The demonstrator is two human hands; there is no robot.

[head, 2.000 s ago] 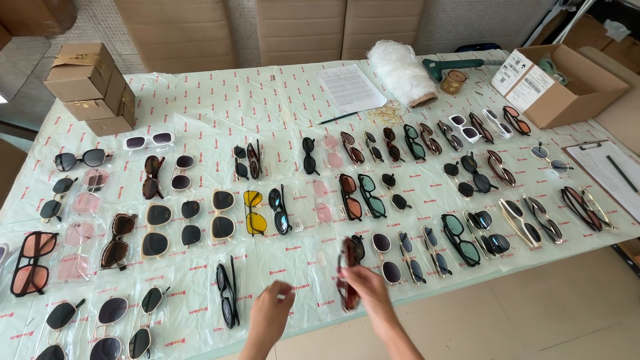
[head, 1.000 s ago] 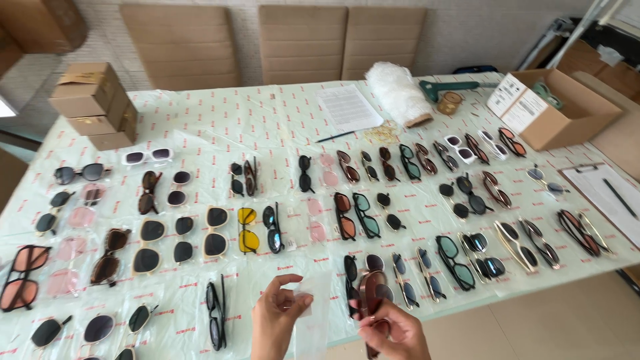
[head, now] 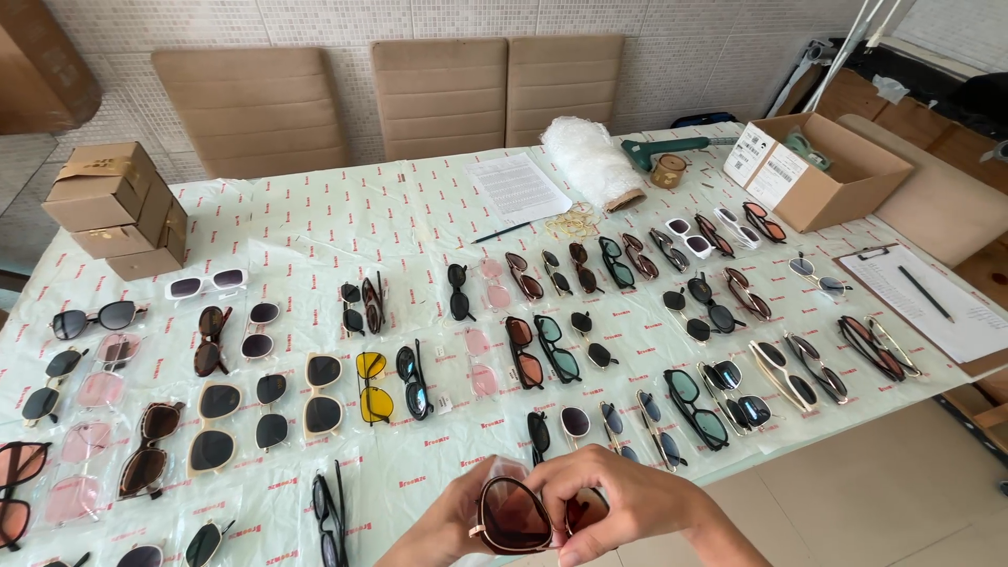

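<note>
A pair of brown-lensed sunglasses with gold-coloured trim is held between both hands at the table's near edge. My left hand grips its left side from behind, with a clear plastic sleeve partly showing behind the lens. The fingers of my right hand close around the bridge and the other lens, which they partly cover. Just beyond the hands lie black sunglasses and a round-lensed pair. Black folded sunglasses rest in clear plastic to the left.
Rows of sunglasses, including a yellow-lensed pair, cover the plastic-covered table. Small cardboard boxes are stacked at the back left. Bubble wrap, a printed sheet, a tape dispenser and rubber bands lie behind; an open carton and a clipboard are right.
The brown-lensed sunglasses have been lifted from the table and turned lens-forward. My left hand, holding clear plastic apart from them one second ago, has come together with my right hand at the glasses.
</note>
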